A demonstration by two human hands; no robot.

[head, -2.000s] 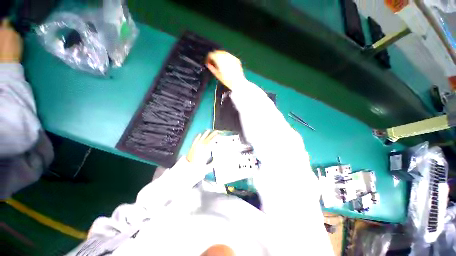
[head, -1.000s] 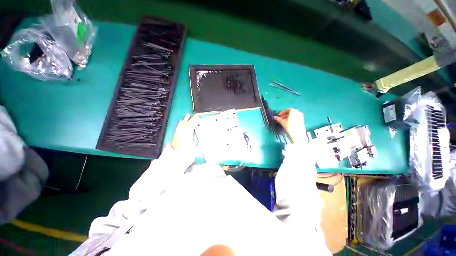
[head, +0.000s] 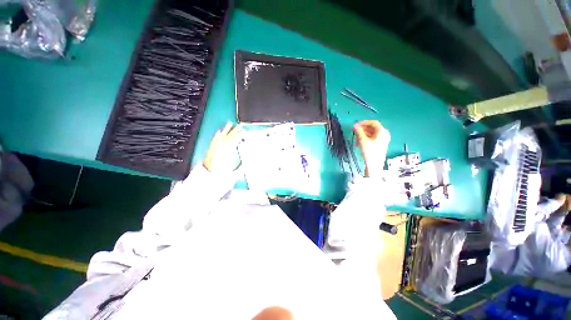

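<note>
A pale, overexposed fixture block [head: 272, 159] lies at the bench edge in front of me. My left hand [head: 222, 149] rests at its left side, fingers spread. A loose bundle of thin black rods [head: 339, 140] lies right of the fixture. My right hand [head: 372, 139] is just right of the bundle with fingers curled; whether it holds a rod I cannot tell. The small black tray [head: 266, 97] behind the fixture has tiny dark parts [head: 297, 86] at its right and bright specks at its upper left. The long tray [head: 164, 87] holds many black rods.
Tweezers [head: 359, 100] lie right of the small tray. A second metal fixture [head: 421, 178] stands right of my right hand. Clear plastic bags [head: 37, 31] lie far left. Plastic-wrapped goods [head: 516, 187] are at the right. Other people's sleeves show at the far left and far right.
My right hand went from the long tray's top end to the rod bundle, then slightly right of it. The bundle now lies beside it. My left hand stays at the fixture. The view has shifted.
</note>
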